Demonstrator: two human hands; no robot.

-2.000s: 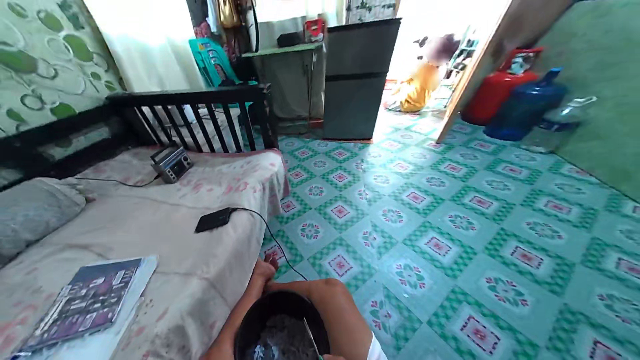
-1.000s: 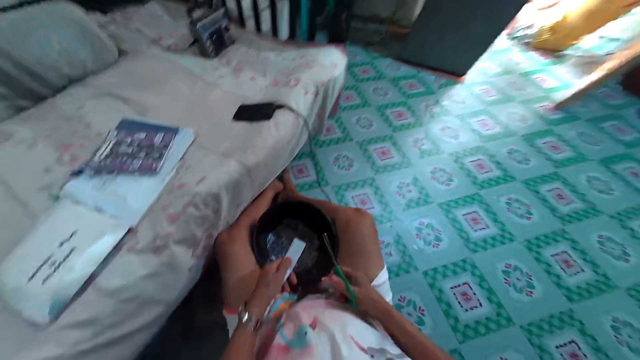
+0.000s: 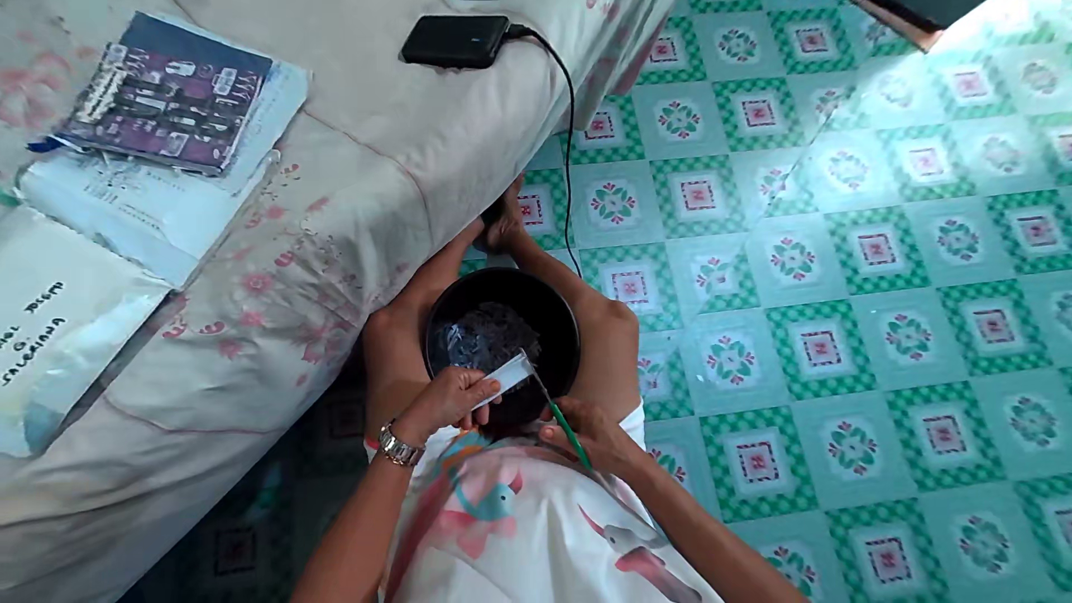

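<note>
My left hand (image 3: 456,398), with a metal watch (image 3: 400,445) on its wrist, holds a white flat strip or small packet (image 3: 507,375) above a black round bucket (image 3: 569,335). My right hand (image 3: 586,431) grips a thin tool with a green handle (image 3: 571,435); its narrow dark shaft points at the strip's far end. I cannot tell the kind of tool. Inside the bucket, which stands between my bent legs, lie a dark clumped material (image 3: 502,322) and a clear plastic bag or wrap (image 3: 462,343).
At left is a bed with a floral sheet (image 3: 352,218). On it lie a purple-covered booklet (image 3: 180,100), papers (image 3: 142,209), a white envelope or folder bearing writing (image 3: 75,327) and a black power bank or phone (image 3: 456,42). Its black cable (image 3: 572,142) hangs to the patterned floor (image 3: 791,260).
The view has tilted down to my lap. Both hands are now over the bucket's near side, and the white strip and the green tool's tip are closer together than one second ago.
</note>
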